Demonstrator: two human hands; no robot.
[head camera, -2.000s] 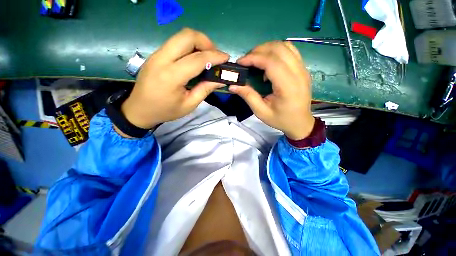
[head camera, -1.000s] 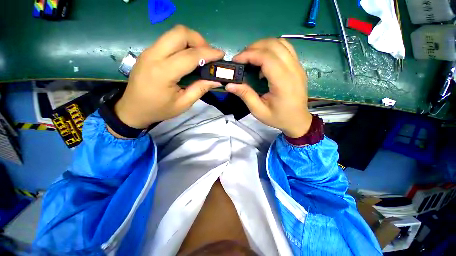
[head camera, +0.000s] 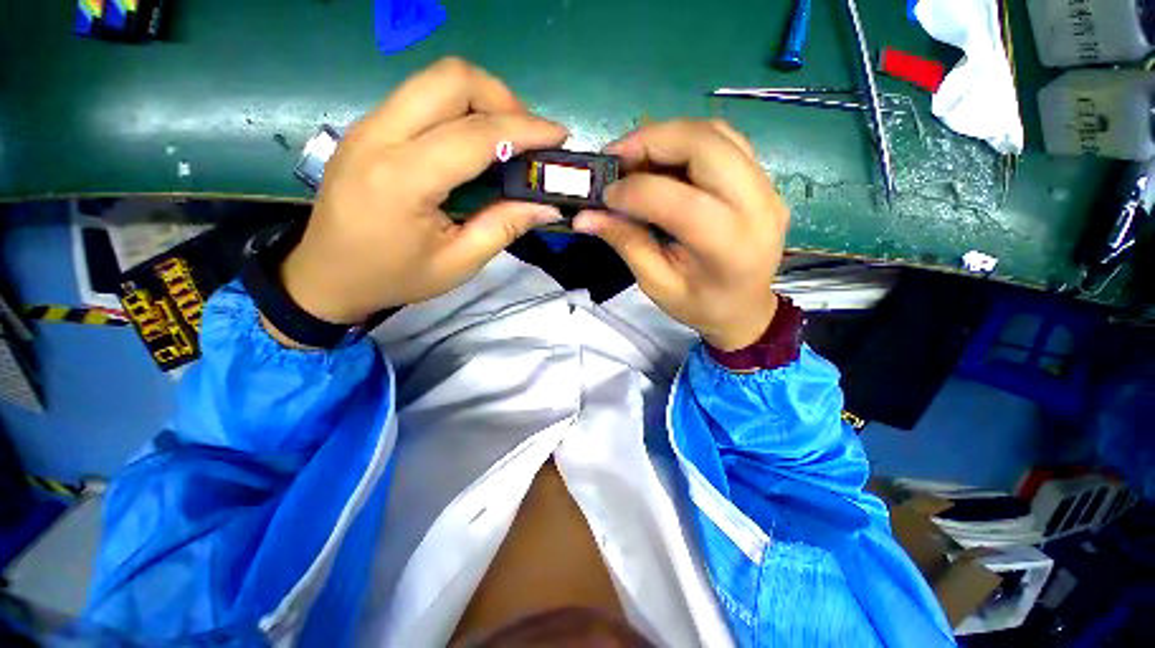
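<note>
A small black device (head camera: 561, 179) with a bright white window and an orange strip at the window's left side is held between my two hands, just above the bench's near edge. My left hand (head camera: 412, 196) grips its left end between thumb and fingers. My right hand (head camera: 703, 222) grips its right end, with a finger over that end. The fingertips hide both ends of the device.
The green bench mat (head camera: 253, 95) bears a blue triangle pick (head camera: 407, 22), a blue-handled screwdriver (head camera: 795, 36), tweezers (head camera: 792, 95), a metal rod (head camera: 871, 108), a red piece (head camera: 912, 68) and a white cloth (head camera: 982, 82). Whitish bottles (head camera: 1099, 117) stand at right. A small silver part (head camera: 319, 155) lies by my left hand.
A finger of my right hand has moved down onto the device's right end and covers it. The device has shifted slightly left in view; the bench items have shifted slightly too.
</note>
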